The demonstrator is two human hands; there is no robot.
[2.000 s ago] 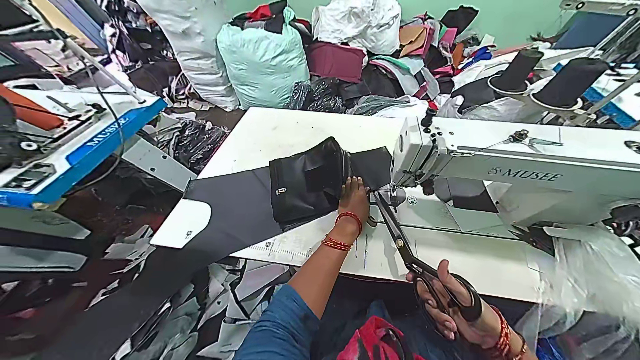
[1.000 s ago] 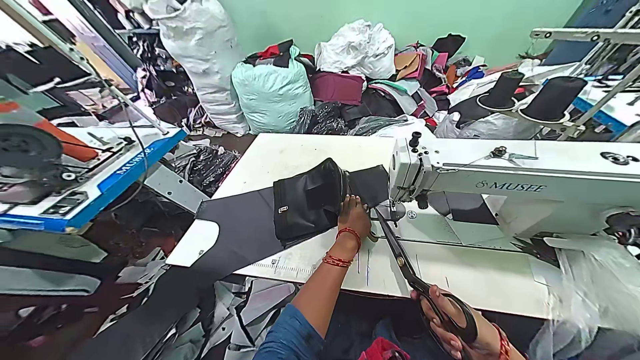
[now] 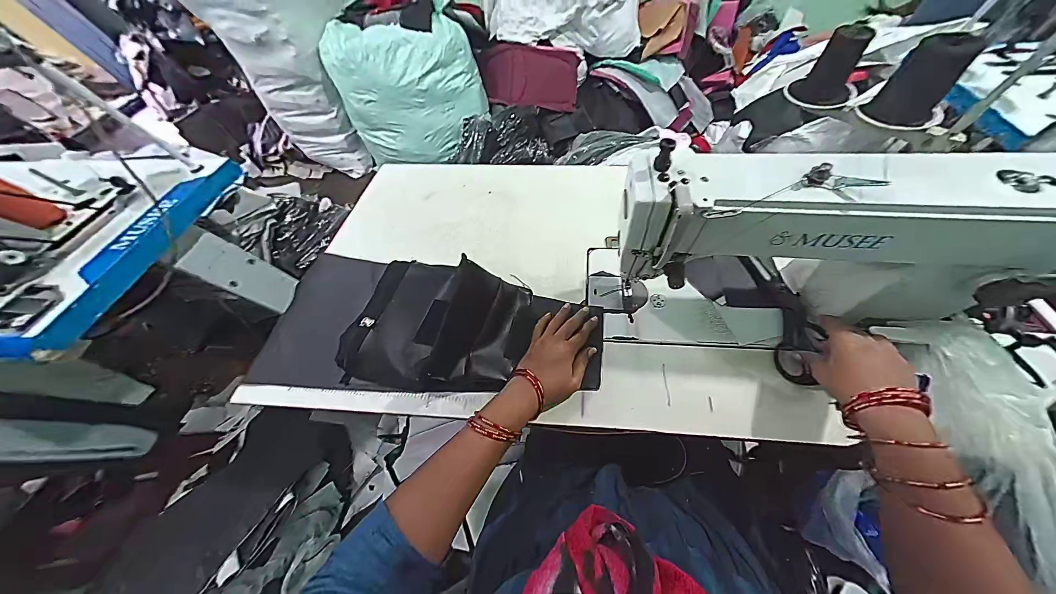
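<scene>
My left hand (image 3: 561, 351) rests with spread fingers on the right end of a dark fabric piece (image 3: 313, 318), on the table just left of the sewing machine's needle area. A black pouch-like sewn piece (image 3: 445, 330) lies on that fabric, beside my fingers. On the right, under the machine arm, my right hand (image 3: 854, 359) has its fingers at the handles of large black scissors (image 3: 794, 334); their blades point away from me. The industrial sewing machine (image 3: 825, 214) stands over the table's right half, its presser foot (image 3: 629, 297) clear of the fabric.
A measuring scale (image 3: 396, 402) runs along the white table's (image 3: 487, 206) front edge. Thread cones (image 3: 924, 74) stand behind the machine. Another machine table (image 3: 165, 214) is at the left. Stuffed sacks (image 3: 404, 87) and fabric scraps lie behind; clear plastic (image 3: 973, 404) hangs at the right.
The scissors have moved from beside my left hand to the right, under the machine arm. The dark fabric no longer hangs over the table's front left edge. My left hand now lies flat with fingers spread.
</scene>
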